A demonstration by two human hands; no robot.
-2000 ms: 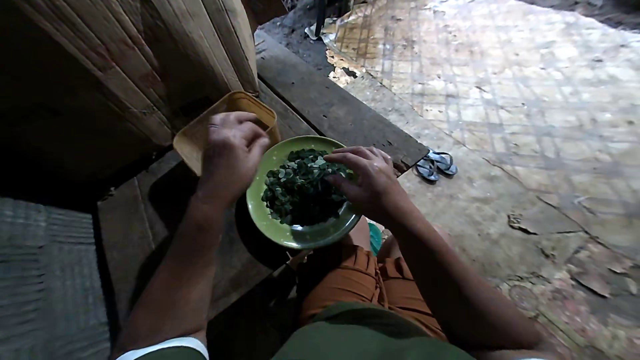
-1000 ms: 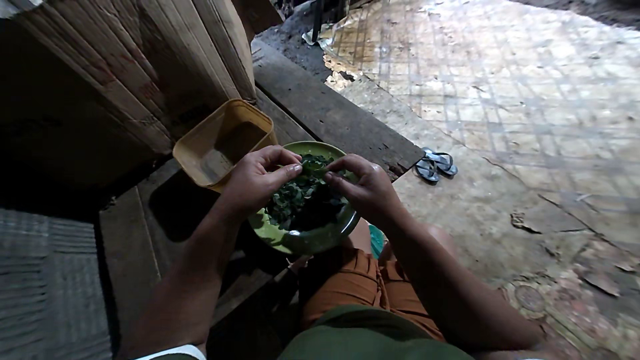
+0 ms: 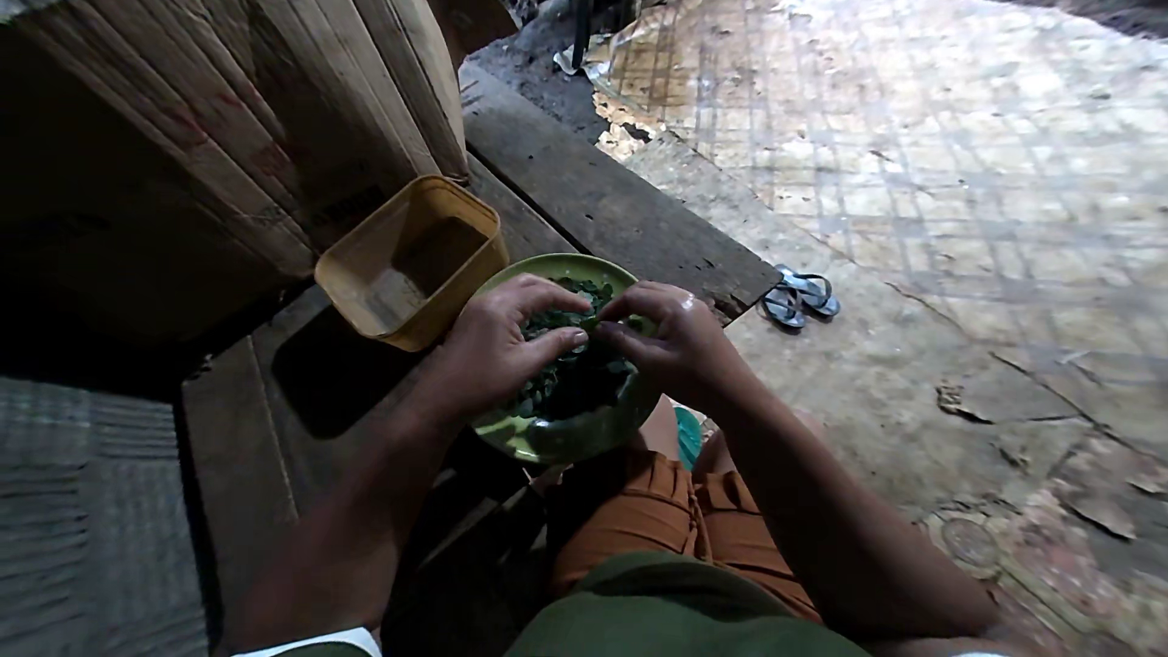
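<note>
A green plate (image 3: 584, 438) holding many small dark green leaves (image 3: 561, 370) rests by my thighs. Above it my left hand (image 3: 506, 342) and my right hand (image 3: 671, 338) meet, thumbs and forefingers pinched together on a small green leaf piece (image 3: 591, 324) at their fingertips. Its exact shape is hard to see between the fingers. The fingers hide part of the plate's far side, and its near part lies in shadow.
A yellowish plastic container (image 3: 411, 265) stands left of the plate on wooden boards (image 3: 602, 192). Behind it is a folded cardboard sheet (image 3: 365, 91). Flip-flops (image 3: 801, 297) lie on the worn floor covering (image 3: 894, 182) at right. A woven mat (image 3: 91, 511) is at lower left.
Two seconds ago my left hand was near the yellowish container and my right hand was at the leaves. Both hands have since come together over the plate.
</note>
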